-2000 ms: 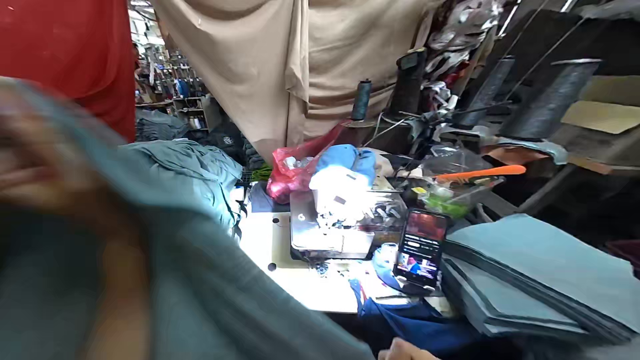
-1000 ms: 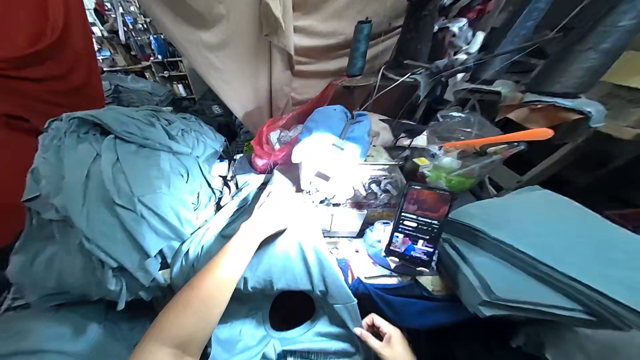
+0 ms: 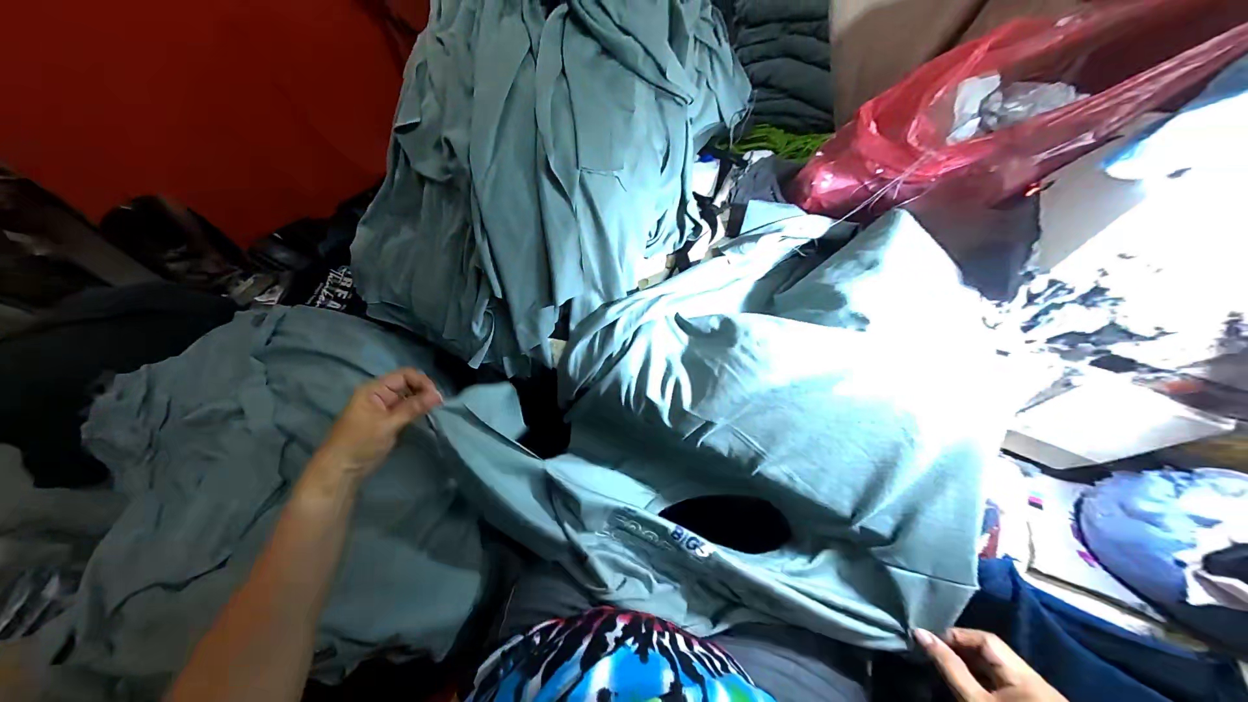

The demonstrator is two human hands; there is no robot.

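Note:
A grey-green fabric garment [image 3: 760, 439] with a dark round opening and printed lettering lies across the lap and the machine table. My left hand [image 3: 385, 414] pinches one edge of it between thumb and fingers, left of the opening. At the lower right, my right hand [image 3: 980, 663] grips its bottom corner with the fingertips. The garment's far right part is washed out by bright light beside the sewing machine, whose detail is hard to make out.
More grey-green fabric hangs in a heap [image 3: 575, 166] at the top middle and lies in a pile [image 3: 244, 487] at the left. A red plastic bag [image 3: 916, 136] sits at the upper right. Dark blue cloth [image 3: 1092, 634] is at the lower right.
My left hand has moved from beside the bright machine to the garment's left edge. My right hand remains at its lower right. The view has turned left and down.

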